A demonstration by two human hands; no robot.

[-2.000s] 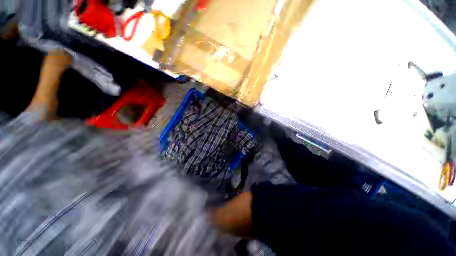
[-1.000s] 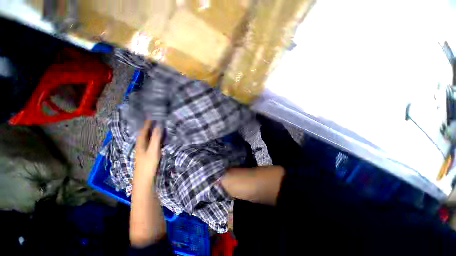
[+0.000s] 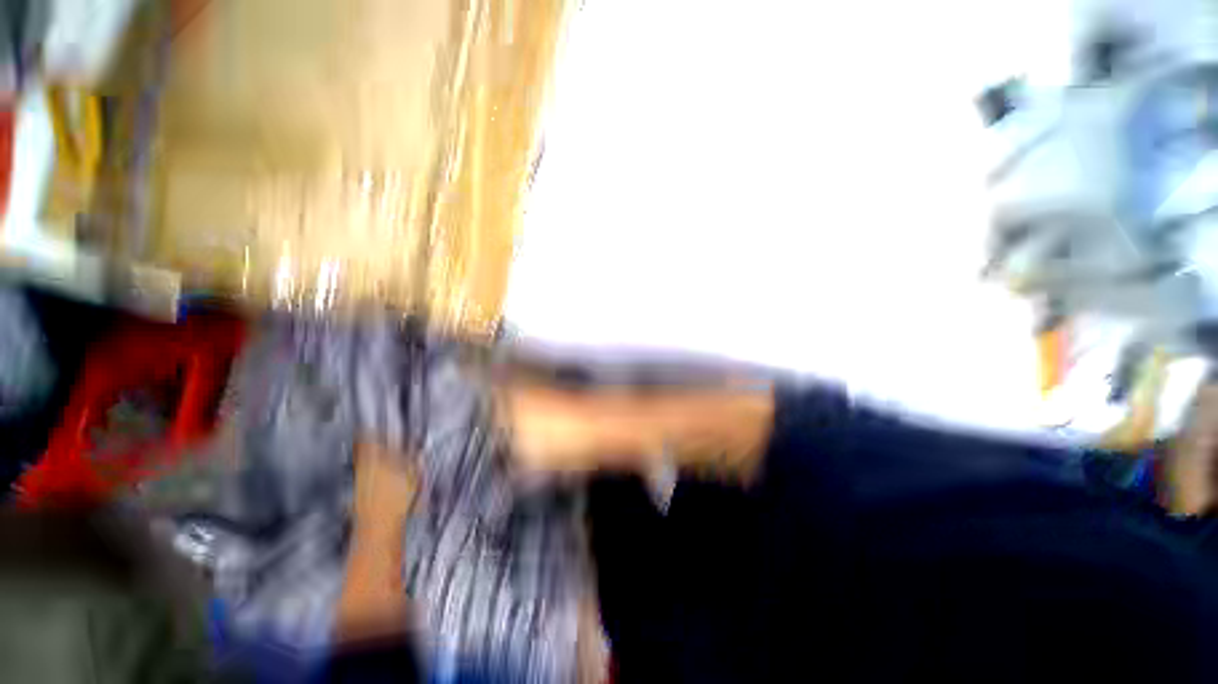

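Black, white and grey plaid garment pieces [image 3: 468, 548] form a large heap at the lower left centre, streaked by motion blur. The heap's top is close against the near table edge. My left hand [image 3: 383, 470] reaches up from below into the heap, its fingers sunk in the cloth. My right hand [image 3: 554, 425] comes in from the right and grips the heap's upper right side near the table edge. The fingertips of both hands are hidden or blurred.
Brown taped cardboard [image 3: 307, 160] lies on the white table [image 3: 775, 187]. A blurred sewing machine [image 3: 1095, 201] stands at the right, with orange-yellow handles beside it. A red plastic stool [image 3: 127, 401] is at the left.
The view has turned, and the table edge now runs more level. The plaid heap and both hands are now close together by the table edge. The blue crate is mostly covered from view.
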